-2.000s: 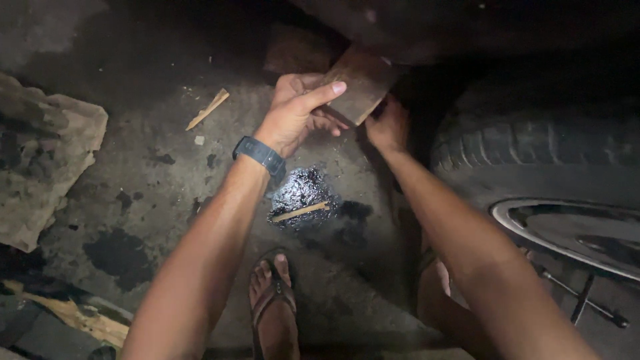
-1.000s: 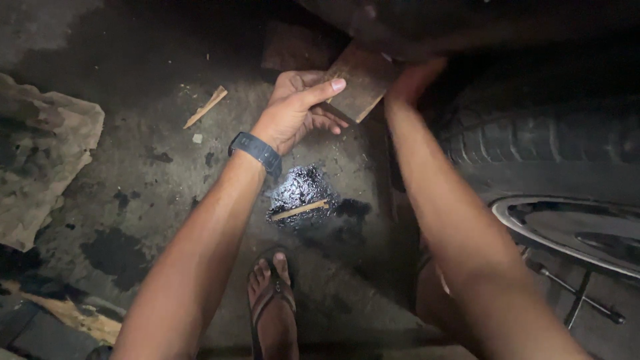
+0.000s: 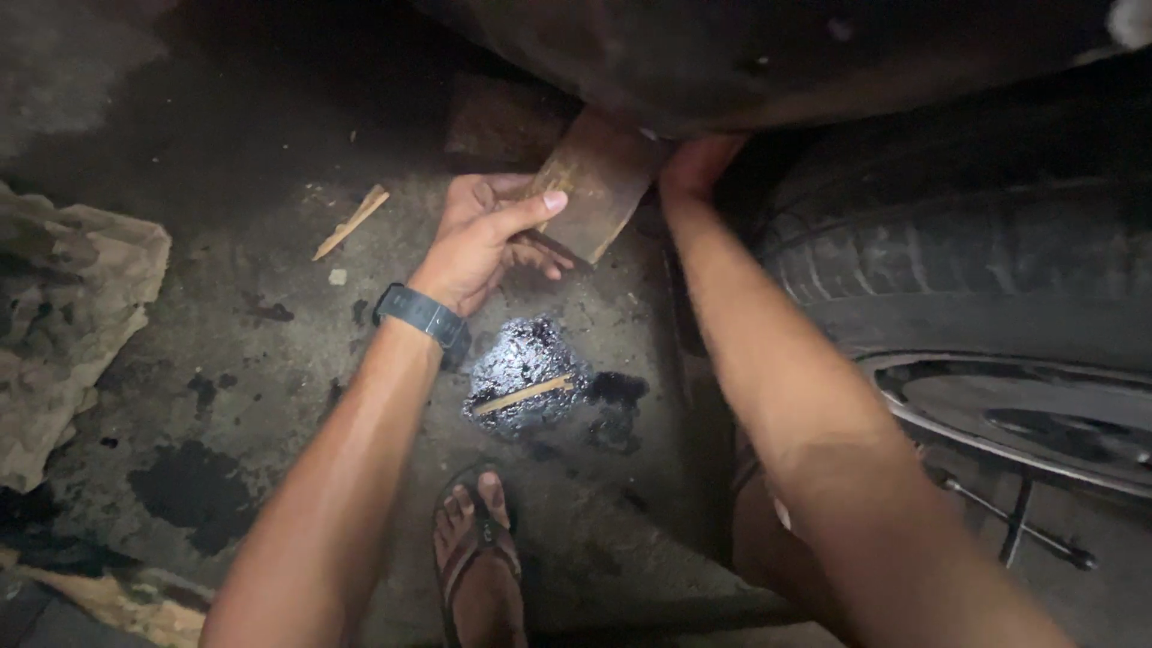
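Note:
My left hand [image 3: 495, 234], with a dark watch on the wrist, grips the near left edge of a flat wooden board [image 3: 598, 193], thumb on top and fingers beneath. The board's far end runs under the dark body of a vehicle [image 3: 720, 63]. Beyond the board's right side, my right hand [image 3: 706, 162] reaches up under the vehicle; its fingers are hidden, so what it touches cannot be seen. Another brownish board or block [image 3: 504, 121] lies in shadow behind my left hand.
A tire [image 3: 945, 243] with its rim stands at the right, a cross-shaped lug wrench [image 3: 1017, 522] below it. A shiny dark puddle [image 3: 526, 360] holds a wood sliver [image 3: 522, 394]. Another sliver [image 3: 351, 222] and a crumpled sheet [image 3: 81, 306] lie left. My sandaled foot [image 3: 477, 540] is below.
My right hand has moved from beside the board's near right edge to farther up under the vehicle, out of sight at the fingers. My left hand keeps its hold on the board.

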